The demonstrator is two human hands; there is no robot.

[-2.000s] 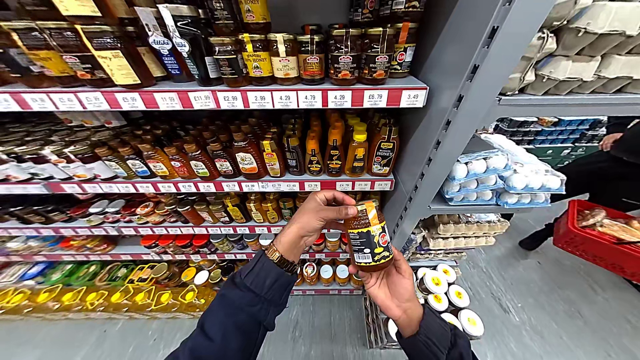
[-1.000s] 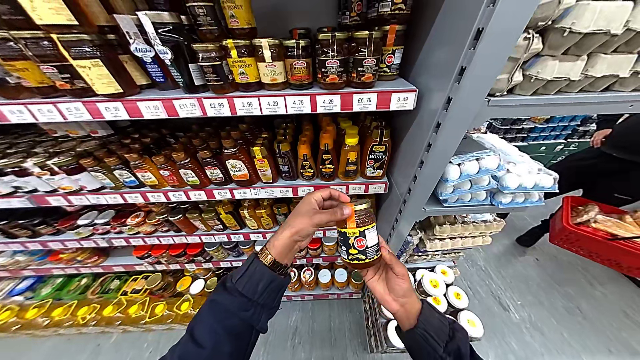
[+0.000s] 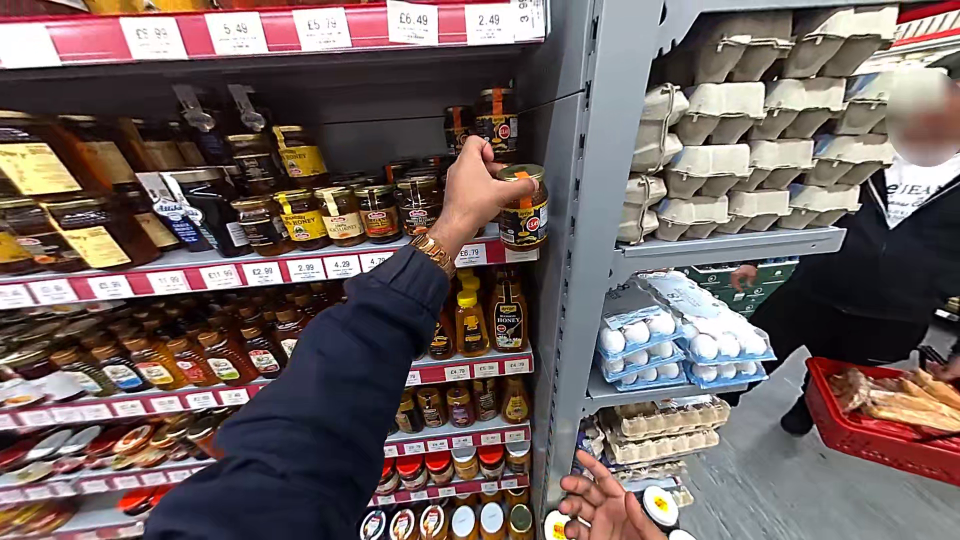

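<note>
My left hand (image 3: 487, 184), with a gold-coloured watch or bracelet at the wrist, grips a glass honey jar (image 3: 523, 217) by its lid and upper side. The jar has a dark label and an orange strip and is upright at the right end of the honey shelf, by its front edge. Similar dark-labelled jars (image 3: 496, 124) stand behind it, partly hidden by my fingers. Low in the view, my right hand (image 3: 607, 502) is empty, its fingers spread, near the egg trays.
A grey metal upright (image 3: 600, 187) divides the honey shelves from stacked egg cartons (image 3: 735, 165). Wrapped eggs (image 3: 675, 330) lie below them. At the right a person in dark clothes (image 3: 862, 277) stands by a red basket (image 3: 885, 442) holding food. Honey bottles (image 3: 472, 322) line the shelf underneath.
My left hand has carried the jar from in front of the lower shelves up to the honey shelf. My right hand, earlier at the jar, is now away from it. The view has shifted.
</note>
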